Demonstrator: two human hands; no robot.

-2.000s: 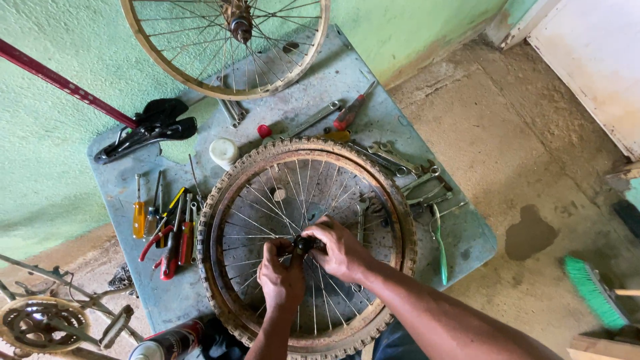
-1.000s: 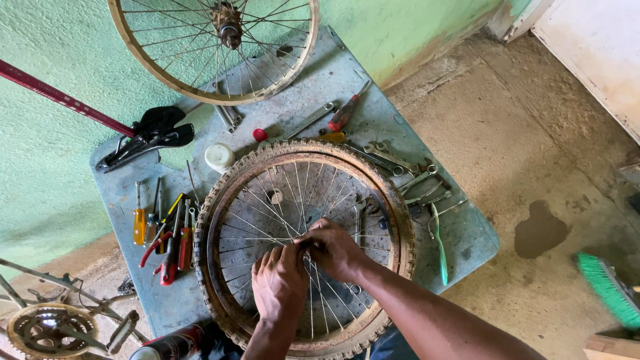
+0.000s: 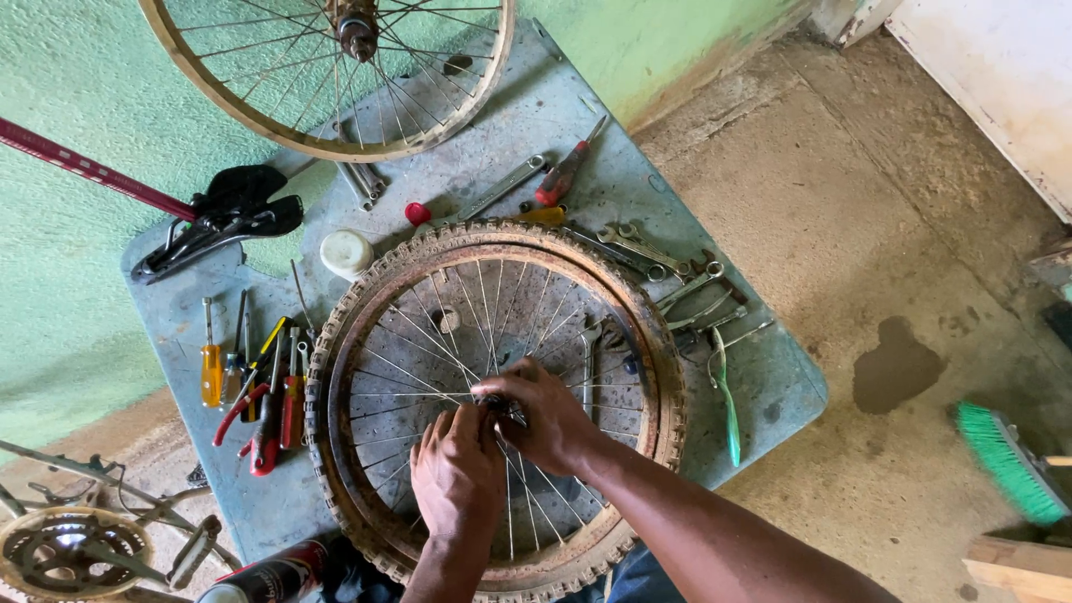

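Observation:
A bicycle wheel with a knobby tire (image 3: 670, 360) lies flat on a worn blue table (image 3: 779, 377). Both hands meet at its dark hub (image 3: 496, 404). My left hand (image 3: 461, 469) comes from below, its fingers bent against the hub's left side. From the right, my right hand (image 3: 540, 414) has its thumb and fingers closed around the top of the hub. The fingers cover most of the hub, and whether a small part is pinched there cannot be told. Under the spokes, an open-end wrench (image 3: 590, 360) lies on the table.
Screwdrivers (image 3: 211, 377) and red-handled pliers (image 3: 266, 431) lie left; wrenches (image 3: 636, 247) and a green toothbrush (image 3: 729, 410) lie right. Behind are a white round container (image 3: 346, 254), a black saddle (image 3: 243, 205) and a second wheel rim (image 3: 293, 142). A spray can (image 3: 272, 578) stands near the front edge.
Both hands stay at the hub while their fingers shift. The left hand's fingers, more curled around the hub two seconds ago, now lie flatter beside it.

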